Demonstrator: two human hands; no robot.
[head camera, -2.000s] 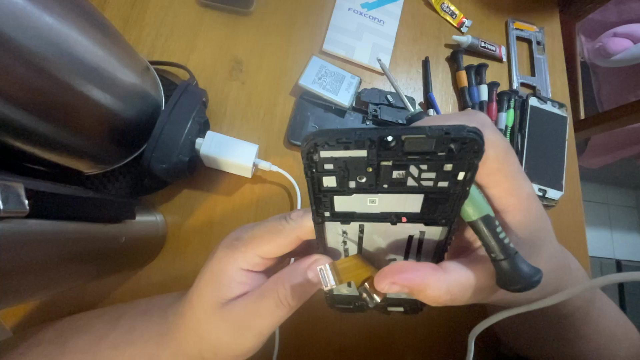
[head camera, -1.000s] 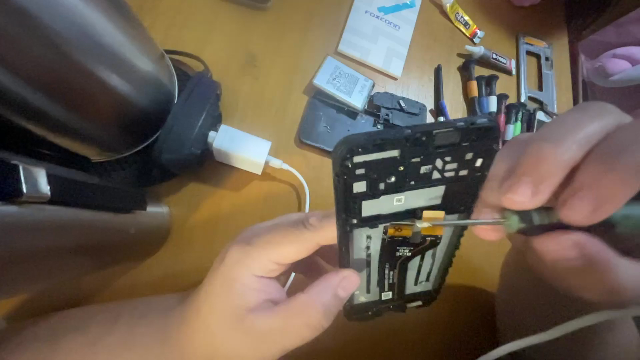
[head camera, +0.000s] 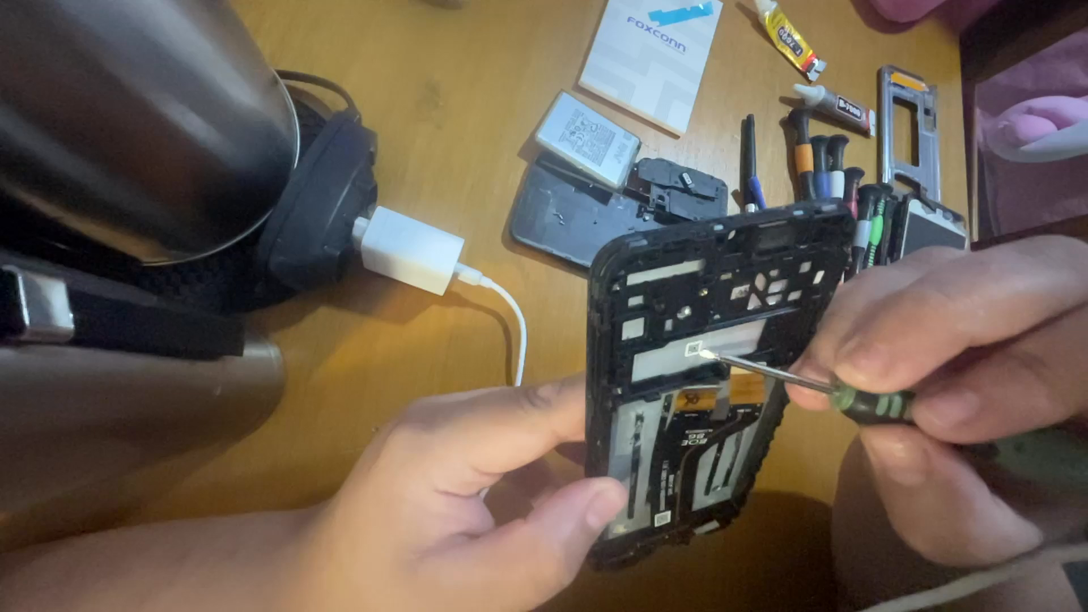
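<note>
My left hand (head camera: 476, 493) grips a black smartphone mid-frame (head camera: 722, 297) by its left edge, thumb on the near side, other fingers partly hidden behind. The frame is tilted up above the table, its inner side facing me. In its lower part lies a flex cable (head camera: 693, 433) with an orange-brown end. My right hand (head camera: 952, 382) holds a small screwdriver (head camera: 871, 402) with a black and green handle between thumb and fingers. The thin metal shaft points left, and its tip is over the pale strip across the frame's middle; whether it touches cannot be told.
Behind the frame lie a phone battery (head camera: 588, 140), a dark phone back cover (head camera: 561, 212) and a white booklet (head camera: 653, 64). Glue tubes (head camera: 837, 108), several screwdrivers (head camera: 820, 166) and a metal phone frame (head camera: 888, 127) lie at right. A white charger (head camera: 412, 249) with cable and a large metal vessel (head camera: 136, 119) stand left.
My right hand has come away from the flex cable and now holds the screwdriver by its handle over the frame. Since one second ago the tip has moved from the cable's end to the pale strip.
</note>
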